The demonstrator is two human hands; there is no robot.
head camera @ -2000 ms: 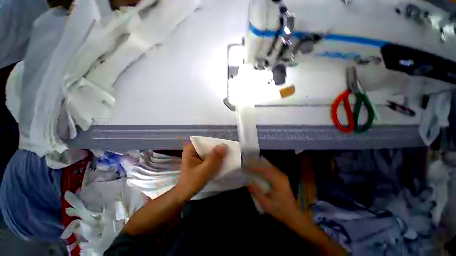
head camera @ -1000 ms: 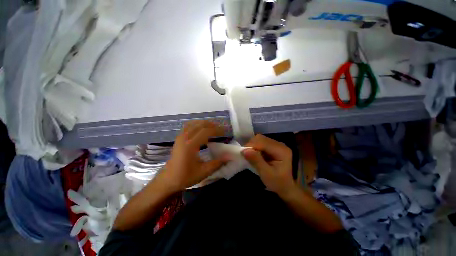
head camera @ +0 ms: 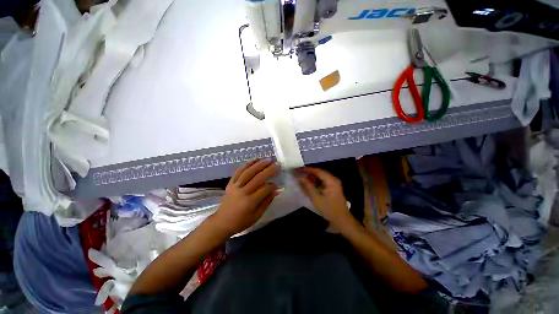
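A white fabric strip [head camera: 285, 142] runs from the bright needle area over the ruler edge towards my lap. My left hand [head camera: 252, 191] lies on white fabric at the strip's lower end, just below the table edge. My right hand [head camera: 323, 191] pinches the fabric's right side there, with fingers bent. The sewing machine head [head camera: 288, 27] stands above the strip's far end; glare hides where the strip meets the needle. A tan tab [head camera: 330, 80] lies on the bed right of the needle area.
Scissors [head camera: 421, 92] and small thread snips [head camera: 485, 80] lie to the right. Loose white pieces [head camera: 79, 80] cover the table's left. A layered white stack [head camera: 187, 208] sits at the edge over my lap. Blue-grey pieces [head camera: 460, 227] are heaped below right; a red basket [head camera: 95, 245] is below left.
The view has shifted, so the machine sits higher and further left. My left hand has flattened from a raised pinch onto the fabric. The separate white piece held earlier now lies lower between my hands.
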